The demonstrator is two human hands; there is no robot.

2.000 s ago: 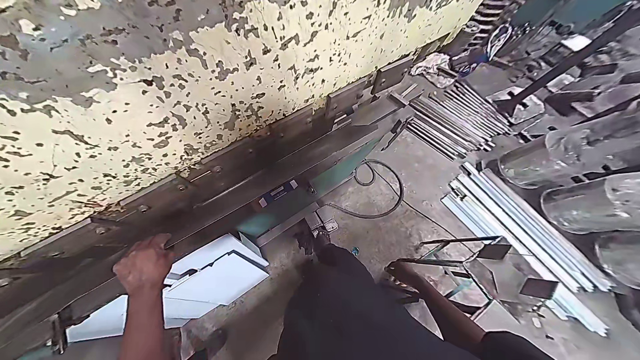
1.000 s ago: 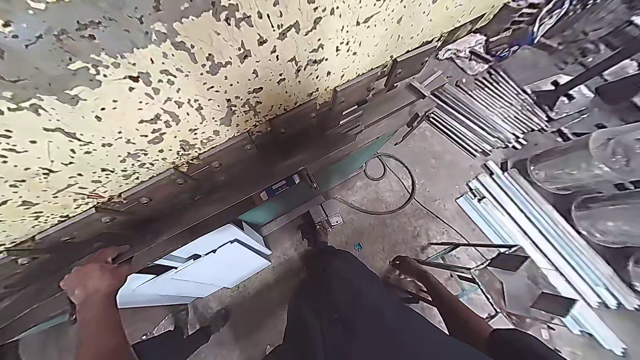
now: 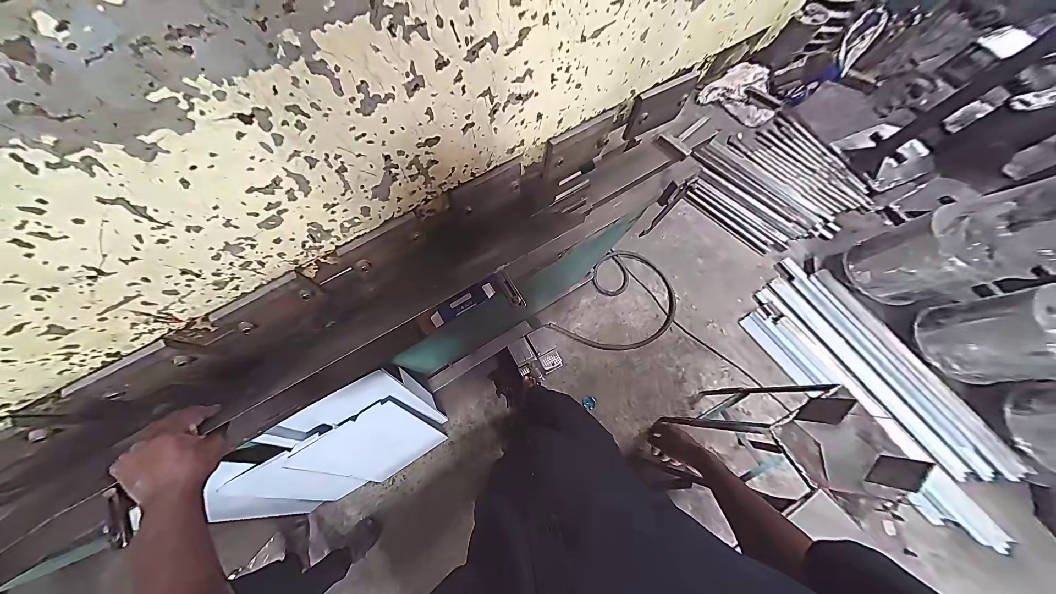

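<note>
My left hand [image 3: 169, 454] lies over the edge of a long dark metal machine bed [image 3: 330, 330], fingers bent on its top. Just right of it, folded white sheet-metal pieces [image 3: 363, 441] lean below the bed. My right hand [image 3: 681, 450] hangs low beside an angle-iron frame [image 3: 759, 425]; its fingers are curled, and whether they hold the frame is unclear. Between the hands, a blue box-like part [image 3: 466, 305] bearing writing sits at the bed's front edge. My foot [image 3: 516, 379] is by a small metal piece [image 3: 544, 355] on the floor.
A peeling yellow-painted surface [image 3: 330, 148] rises behind the bed. A black cable [image 3: 668, 305] loops over the concrete floor. Metal rods [image 3: 775, 181], long light metal profiles [image 3: 891, 371] and large clear cylindrical things [image 3: 990, 330] lie at right. A dark shoe [image 3: 363, 536] shows at lower left.
Since the oldest frame my left hand has moved left along the bed, farther from the blue part. My right hand stays beside the frame.
</note>
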